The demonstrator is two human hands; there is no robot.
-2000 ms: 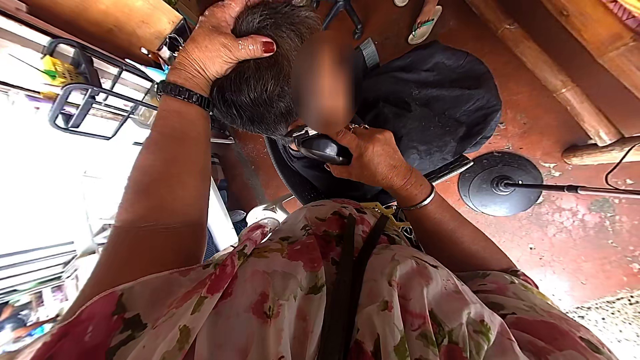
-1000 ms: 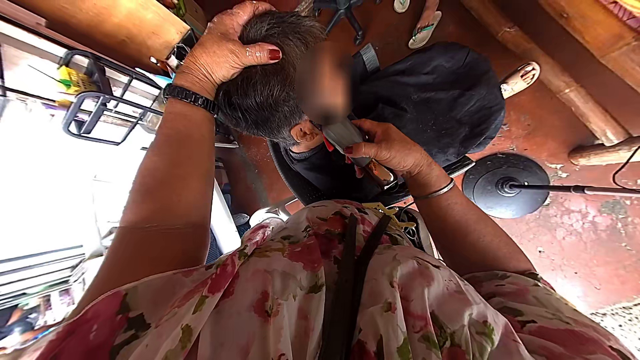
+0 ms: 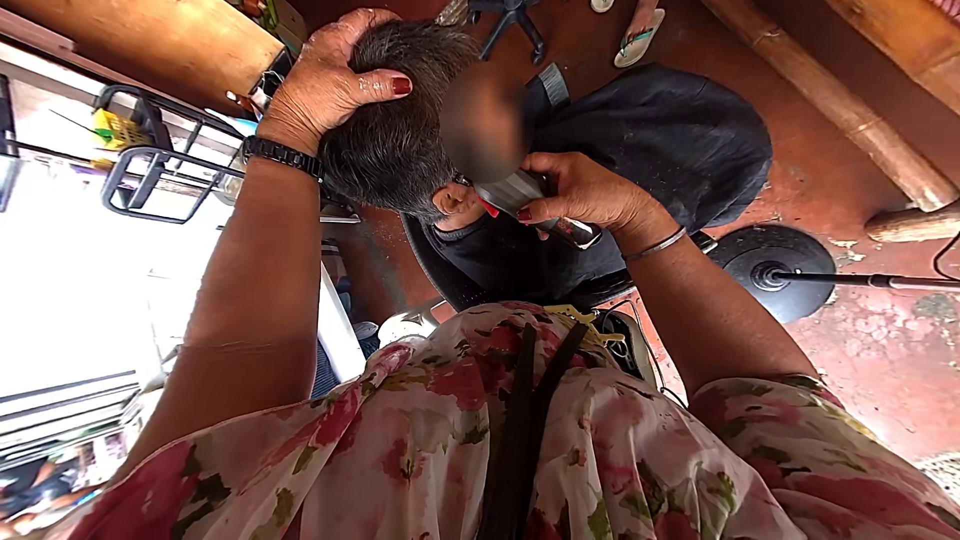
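Note:
A seated person's head with short dark, greying hair (image 3: 390,150) is tilted below me. My left hand (image 3: 330,82) rests spread on top of it, the thumb pressed on the hair. My right hand (image 3: 592,195) is closed around a grey and black hair clipper (image 3: 517,191) with a red part, its front end by the cheek just in front of the ear (image 3: 452,199). The clipper's cutting edge is hidden. A black barber cape (image 3: 660,142) covers the person's body.
A round black stand base (image 3: 772,274) with a pole lies on the red floor at right. Bamboo poles (image 3: 840,112) are beyond it. Black metal racks (image 3: 165,161) with a yellow basket (image 3: 120,129) stand at left. Another person's sandalled foot (image 3: 639,37) is at the top.
My right hand and the clipper have shifted up along the side of the face since the earliest frame, and the clipper is turned differently. My left hand stays on the head.

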